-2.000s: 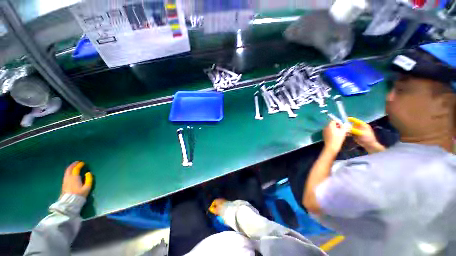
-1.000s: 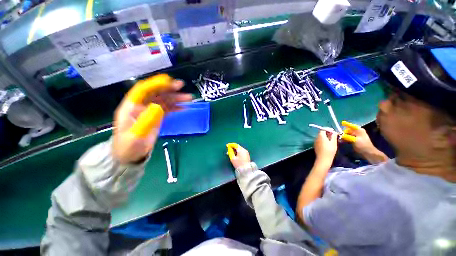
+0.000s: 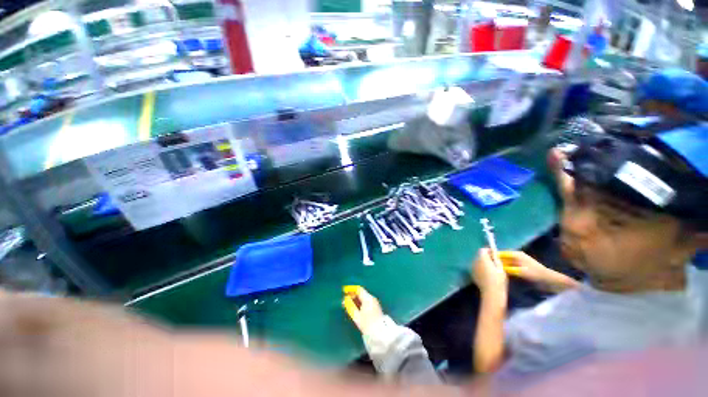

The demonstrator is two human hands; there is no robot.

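Note:
A large blurred skin-coloured shape, apparently my left hand (image 3: 116, 353), is very close to the camera along the bottom edge; its fingers cannot be made out. My right hand (image 3: 363, 308), with yellow finger covers, is over the green surface, fingers slightly apart, with nothing visible in it. A slim white unit (image 3: 244, 329) lies left of it, its lower part hidden by the blurred shape. Tiny pale pieces (image 3: 266, 301) lie near its top. The blue tray (image 3: 270, 265) stands behind them.
A large pile of units (image 3: 415, 217) lies right of the tray, a smaller pile (image 3: 312, 213) beyond the rail. Blue trays (image 3: 485, 186) and a plastic bag (image 3: 439, 139) are at back right. A person (image 3: 613, 256) at right holds a unit (image 3: 489, 236). Printed sheets (image 3: 175, 182) hang above.
The view has tilted up and shows more background. The left hand has come from above the tray to right in front of the camera. The right hand is still over the green surface.

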